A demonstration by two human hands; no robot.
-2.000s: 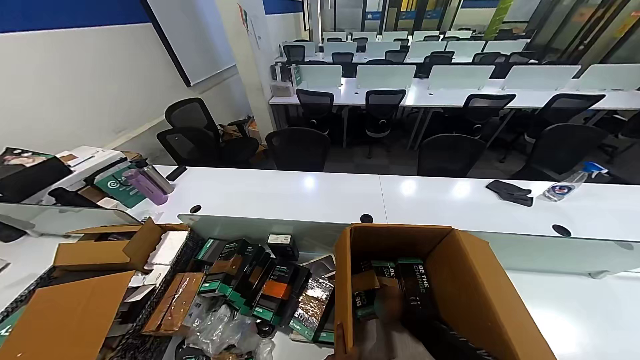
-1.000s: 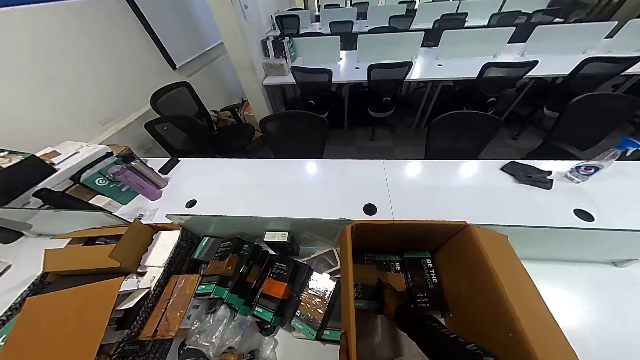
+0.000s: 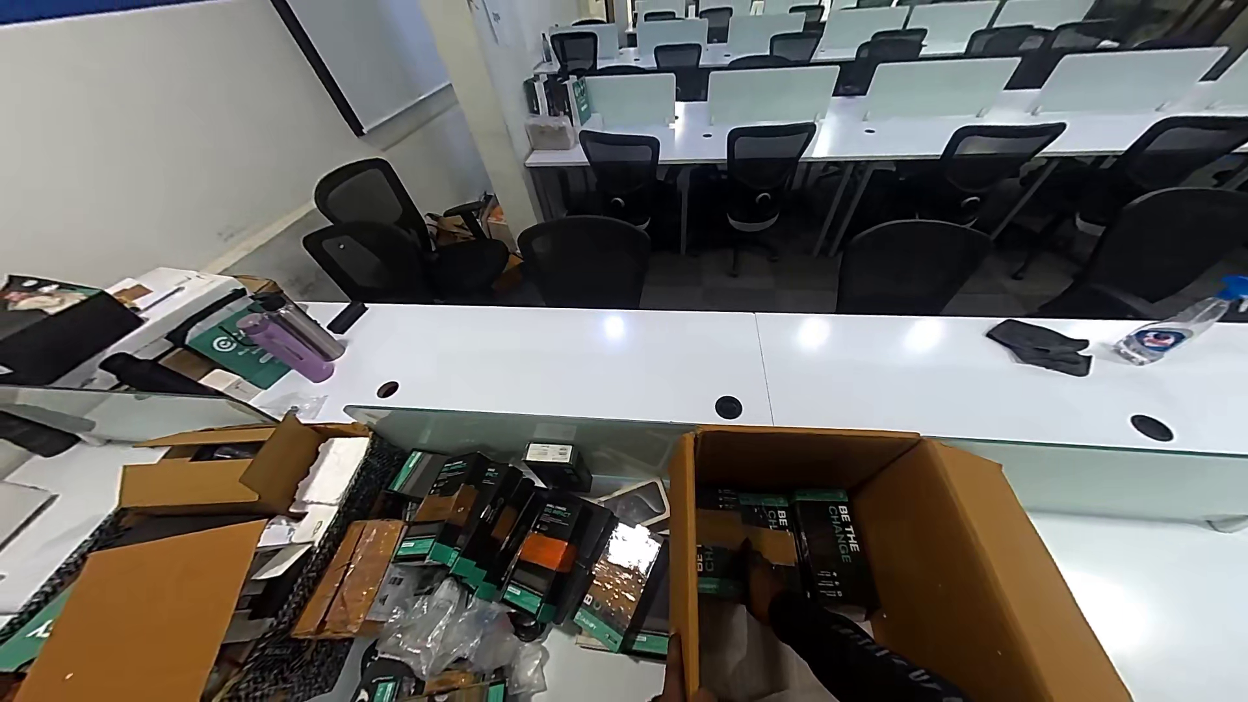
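A large open cardboard box stands on the near desk. My right hand, in a black sleeve, reaches down inside it and touches a black and green product box with brown tape. Whether the fingers grip it cannot be made out. Another black and green box stands just to the right, against others at the back. My left hand shows only in part at the bottom edge, with its fingers at the carton's left wall. Left of the carton lie several black and green boxes in a leaning row.
Clear plastic wrapping lies before the row. An open carton with mixed items is at the left. A low glass divider runs behind. On the far desk are a purple bottle, a black cloth and a spray bottle.
Two seconds ago my right hand was blurred inside the large box; now it is at the taped product box on the left side. The row of boxes outside looks the same.
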